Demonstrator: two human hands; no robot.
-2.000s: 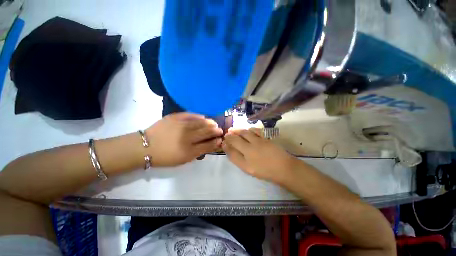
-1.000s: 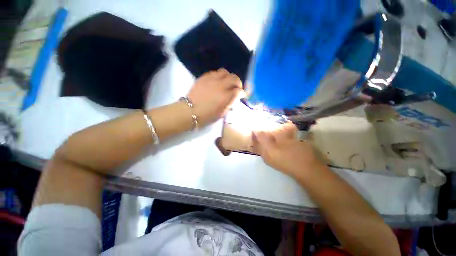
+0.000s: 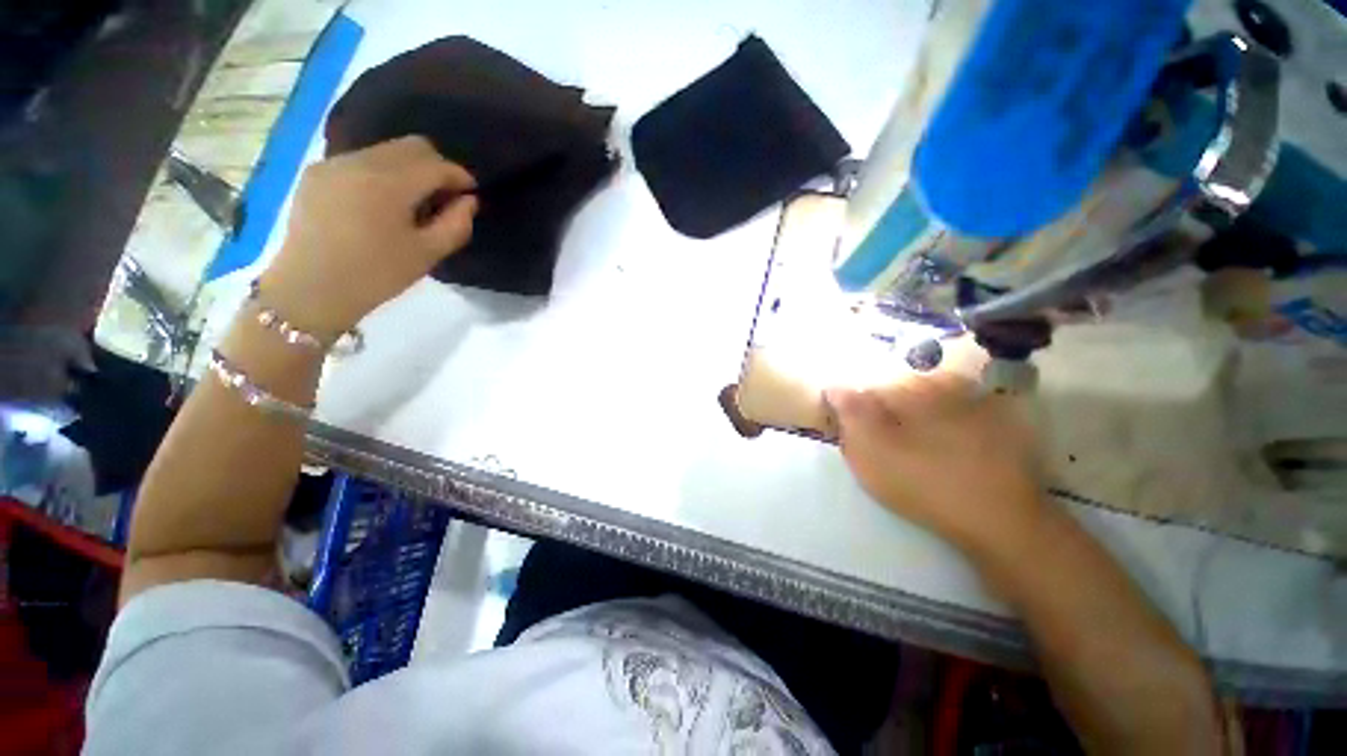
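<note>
The pile of cut pieces (image 3: 510, 236), brownish-black with ragged edges, lies on the white table. My left hand (image 3: 369, 229) is over its left part, fingers curled; whether they pinch a piece cannot be told. A flat black sewn piece (image 3: 736, 141) with rounded corners lies behind and left of the needle area. My right hand (image 3: 938, 443) rests on the pale machine bed beside the bright lamp glare, fingers bent, with no cloth visible in it. The bed plate (image 3: 783, 369) is bare. The needle is lost in the glare.
The sewing machine head (image 3: 1211, 281) stands at the right, with a large blue guard (image 3: 1034, 118) hanging before it. Blue tape (image 3: 288, 148) marks the table's left. A measuring tape (image 3: 591, 535) runs along the front edge. A blue plastic basket (image 3: 377, 569) is below.
My left hand has left the black piece behind the needle and moved left onto the pile. My right hand stays on the machine bed. The view has shifted left.
</note>
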